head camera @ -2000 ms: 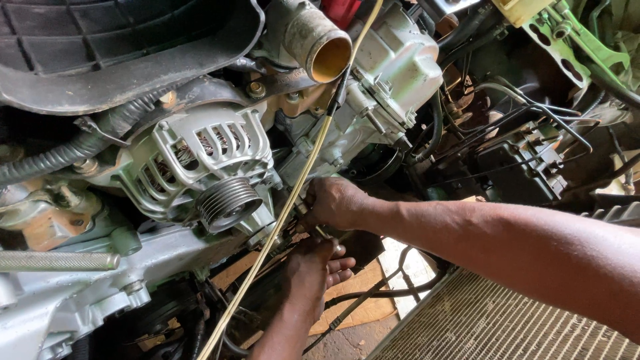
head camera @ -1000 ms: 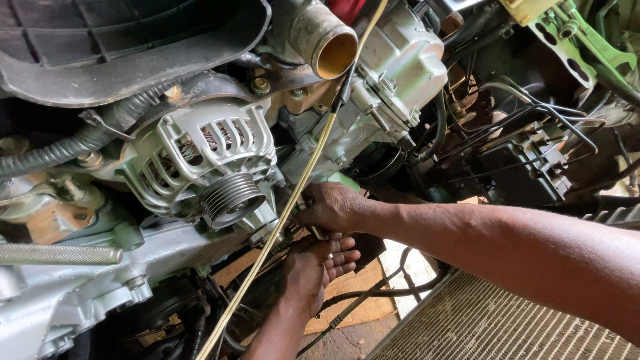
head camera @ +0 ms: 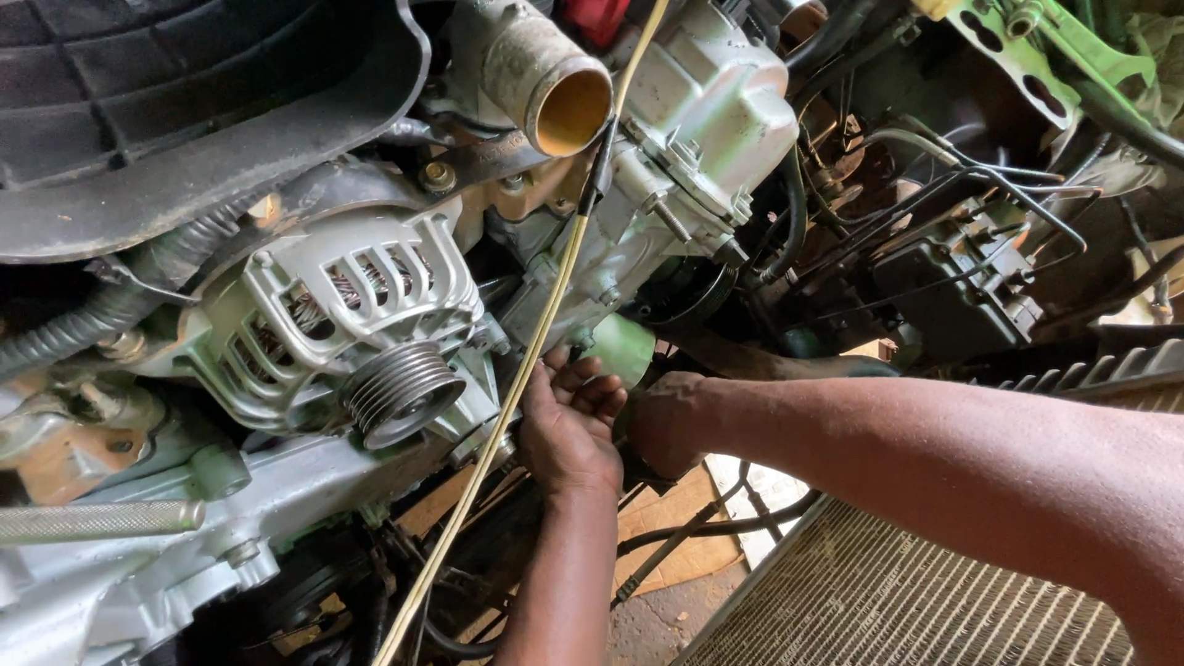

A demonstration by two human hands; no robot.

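Note:
My left hand (head camera: 573, 425) reaches up from below, palm up with fingers curled, beside a pale green cylindrical part (head camera: 622, 350) low on the engine. Its fingertips touch or nearly touch a small bolt there; whether they hold anything cannot be told. My right hand (head camera: 668, 424) comes in from the right, just below the cylindrical part, with its fingers hidden behind the back of the hand. Left of both hands is the alternator (head camera: 342, 314) with its ribbed pulley (head camera: 404, 393). A yellowish twin cable (head camera: 499, 430) runs diagonally between the alternator and my left hand.
A radiator core (head camera: 916, 592) lies under my right forearm. An open metal pipe (head camera: 572, 106) points out above. A knurled metal bar (head camera: 102, 521) rests at the left. Black hoses (head camera: 721, 529) and cardboard (head camera: 680, 532) are below the hands; a black box (head camera: 957, 282) with metal lines sits at right.
My left hand has moved up, from below my right hand to its left, beside the green cylindrical part. My right hand has shifted right and slightly down, uncovering more of that part.

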